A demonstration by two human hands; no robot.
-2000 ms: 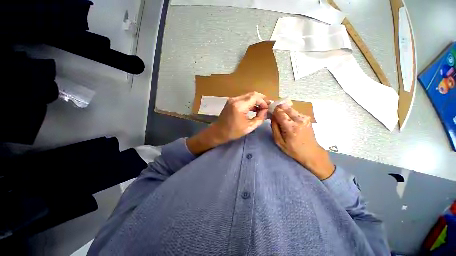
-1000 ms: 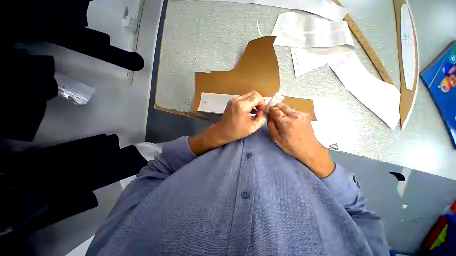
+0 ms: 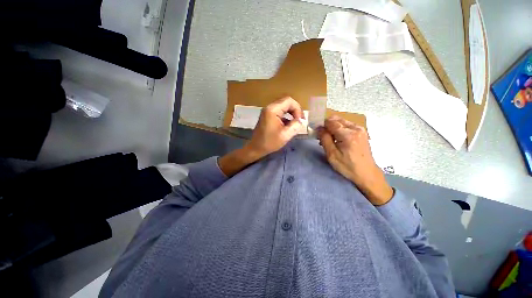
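A small white paper piece (image 3: 317, 110) stands up between my hands, over the brown kraft card (image 3: 297, 75). My left hand (image 3: 281, 123) has its fingertips pinched at the paper's left side. My right hand (image 3: 345, 142) pinches at its lower right end. A white paper strip (image 3: 246, 116) lies on the card's lower left part and runs under my left hand, which hides some of it. The card lies at the near edge of the table, with a stepped left side and a curved upper part.
White pattern pieces (image 3: 429, 105) lie on the pale table (image 3: 210, 52) beyond the card. Narrow brown strips (image 3: 431, 55) and a blue book (image 3: 519, 96) are at the right. Dark fabric rolls (image 3: 105, 52) and a clear packet (image 3: 84, 100) are at the left.
The small paper piece between my hands now stands more upright and shows more of its face. My right hand has moved slightly right, away from my left.
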